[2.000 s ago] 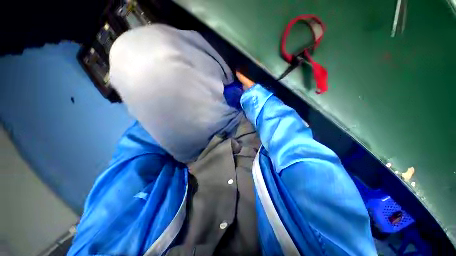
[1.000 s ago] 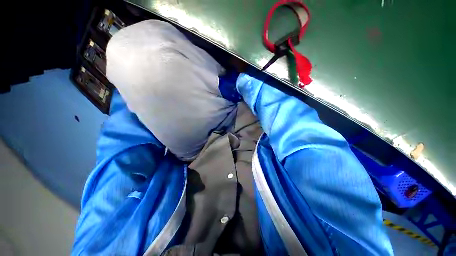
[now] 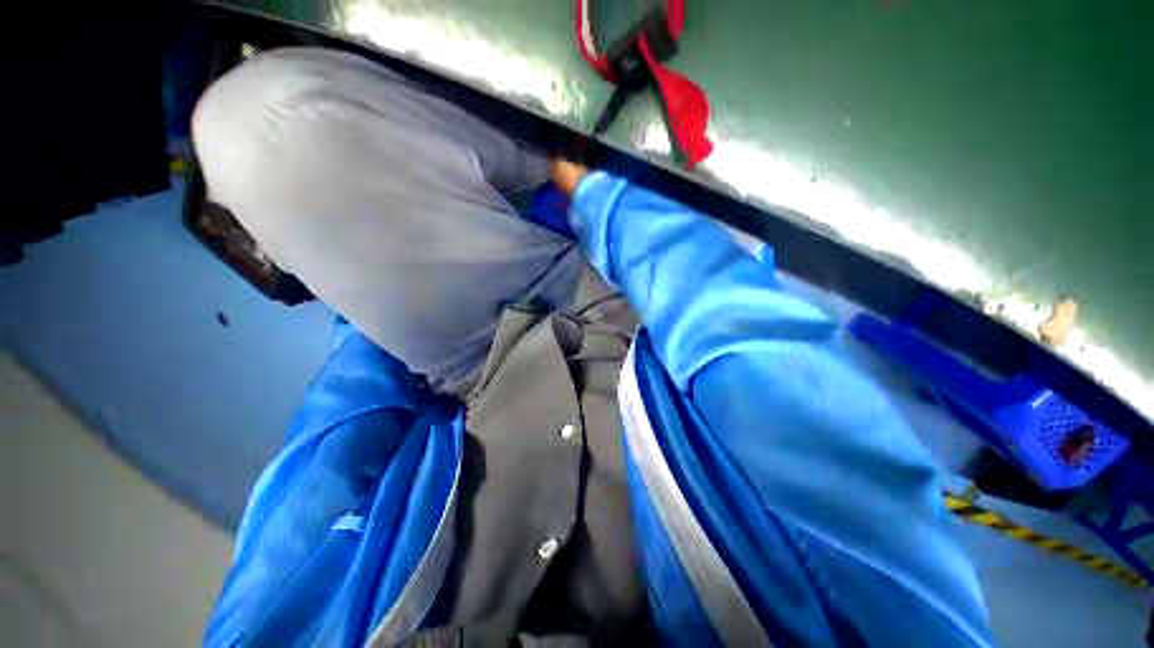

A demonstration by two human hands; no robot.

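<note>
A small part of my right hand [image 3: 568, 175] shows past the blue sleeve cuff, beside my raised grey-clad knee and under the bench edge. Its fingers are hidden, so I cannot tell if it holds anything. My left hand is not in view; only the left sleeve shows. A dark component tray [image 3: 235, 243] is low at the left, mostly hidden behind my leg. A red anti-static wrist strap [image 3: 685, 112] with a dark clip lies on the green mat, cut off by the top edge.
The green bench mat [image 3: 911, 114] runs diagonally across the top and right, with glare along its edge. A small pale scrap [image 3: 1058, 322] lies near that edge. A blue plastic stool [image 3: 1057, 437] is under the bench. Yellow-black floor tape [image 3: 1044, 544] is at the lower right.
The strap and knee sit further left in the view. The tray's pockets, visible before, are now largely hidden behind the leg. Part of my right hand shows again past the cuff.
</note>
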